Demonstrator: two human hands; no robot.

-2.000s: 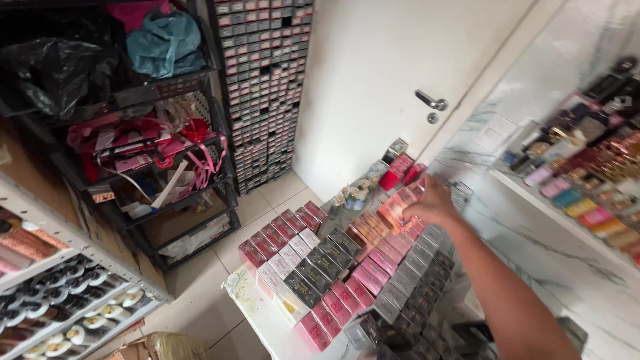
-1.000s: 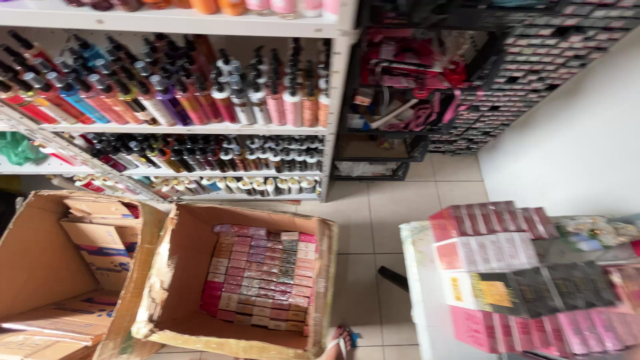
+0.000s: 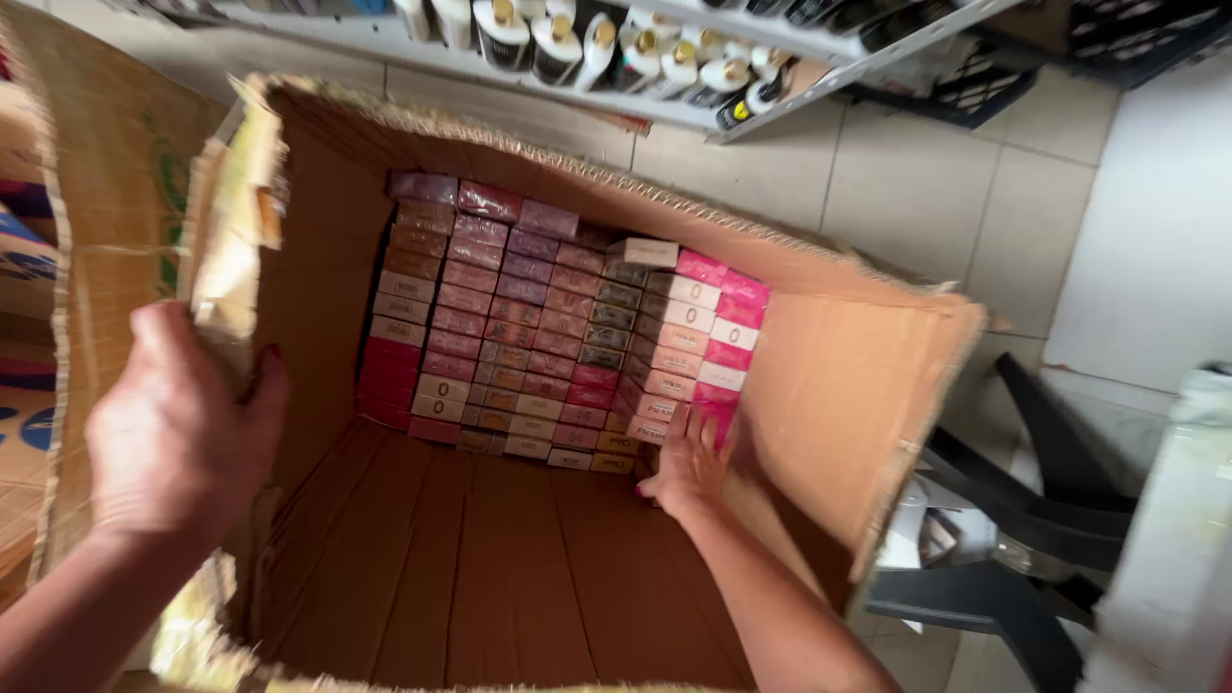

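Note:
A large open cardboard box (image 3: 847, 356) fills the middle of the view. My left hand (image 3: 188, 423) grips its worn, taped left edge. Inside, small perfume boxes (image 3: 515, 318) in pink, white, purple and gold are packed in rows along the far side. Deep in the carton is my right hand (image 3: 688, 462), its fingers on the pink and white boxes (image 3: 674, 385) at the right end of the rows. Whether those fingers grip a box cannot be told, as the fingertips partly blend with the stack.
Another cardboard box (image 3: 125, 192) stands against the left side. Bottles (image 3: 556, 43) line a metal shelf (image 3: 664, 101) behind. Black chair-like legs (image 3: 1011, 510) and a white table edge (image 3: 1155, 539) are at the right, over the tiled floor (image 3: 731, 183).
The view has moved from the table and shelves to close above the box. My right hand, over the stacked boxes on the table two seconds ago, is now inside the carton; my left hand has come into view.

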